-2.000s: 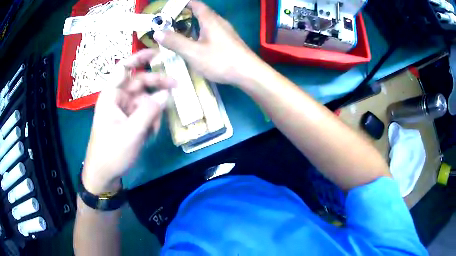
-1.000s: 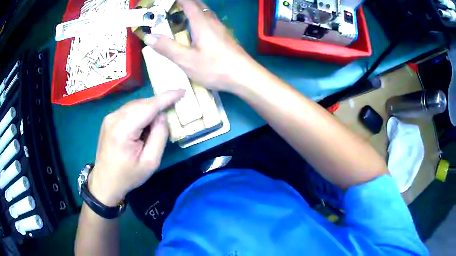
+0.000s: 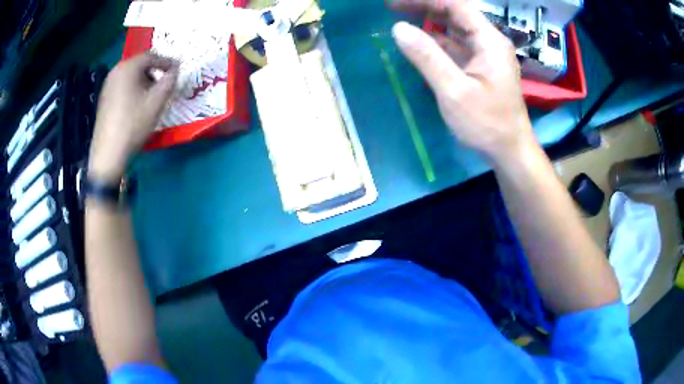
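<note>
The cream fixture (image 3: 301,139) stands on its white base on the bench. A white arm unit (image 3: 294,84) lies along it, with another arm reaching left over the red parts bin from the hub (image 3: 270,18). My left hand (image 3: 139,97) is at the bin's left side, fingers curled among the loose white strips (image 3: 196,60); a white bit shows between the fingertips, but whether it is held is unclear. My right hand (image 3: 476,86) is raised, empty and spread, right of the fixture and in front of the screw feeder.
The screw feeder (image 3: 551,41) stands in a second red tray (image 3: 556,91) at upper right. A green tape line (image 3: 406,112) crosses the green bench. A black rack of white units (image 3: 41,217) is at left. A metal flask (image 3: 646,174) and white cloth (image 3: 636,244) lie at right.
My right hand has left the hub and moved right, toward the feeder. My left hand has moved from the arm unit on the fixture up and left to the strip bin.
</note>
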